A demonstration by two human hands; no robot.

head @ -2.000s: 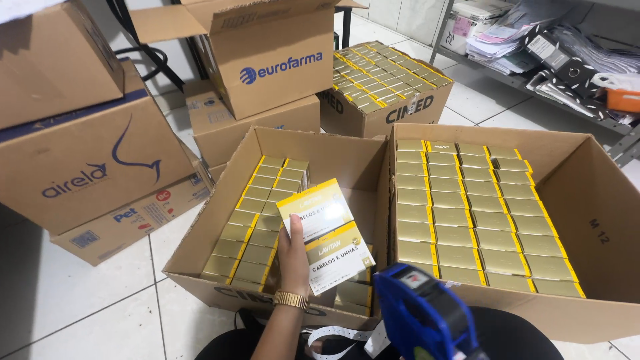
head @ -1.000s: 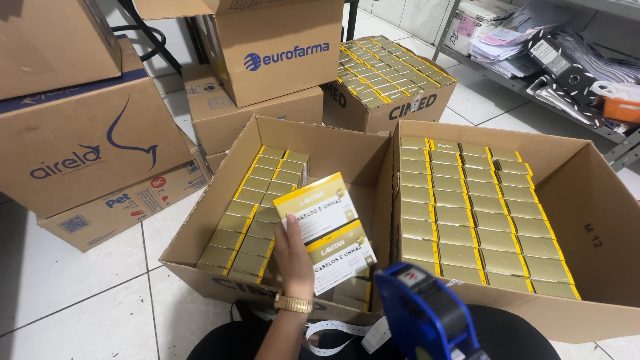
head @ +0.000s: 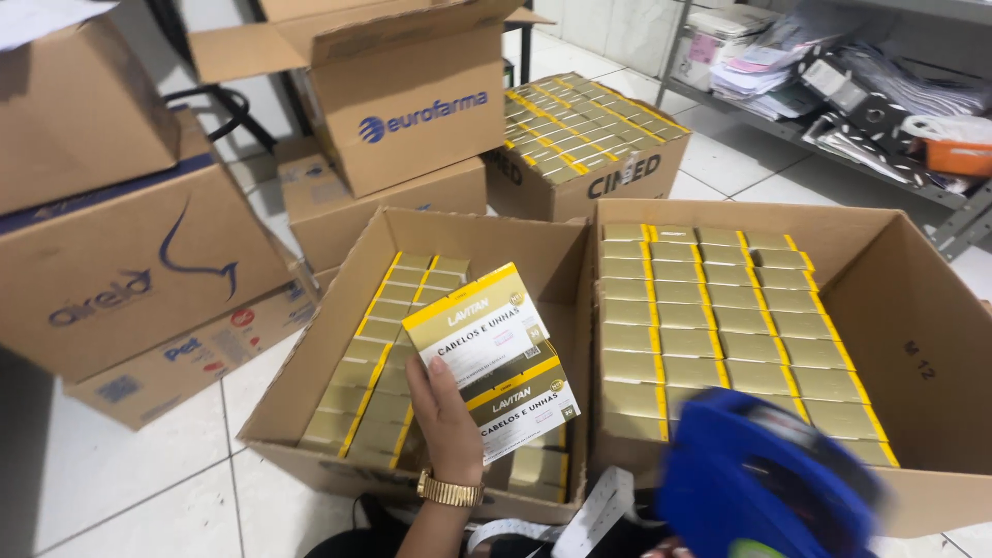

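My left hand (head: 449, 422), with a gold watch on its wrist, holds two white, gold and yellow Lavitan cartons (head: 474, 324) over the left open cardboard box (head: 325, 465). Each carton bears a small pinkish label. At the bottom right my right hand (head: 668, 549) shows only its fingertips, at the lower edge of a blue handheld price labeler (head: 763, 480), which is blurred; the grip itself is out of view. A white strip of label tape (head: 601, 511) lies by my lap. Rows of similar cartons stand in the left box and in the right open box (head: 914, 310).
Behind stands another box (head: 628, 182) packed with gold cartons, beside an opened Eurofarma box (head: 418, 116) on other boxes. Airela box (head: 139, 271) and a Pet-marked box (head: 201, 356) are stacked at left. A metal shelf (head: 783, 128) with papers and binders stands at upper right.
The blue labeler has moved away from the held cartons, to the right and down in view. My left hand still holds both cartons, and their faces now show more fully.
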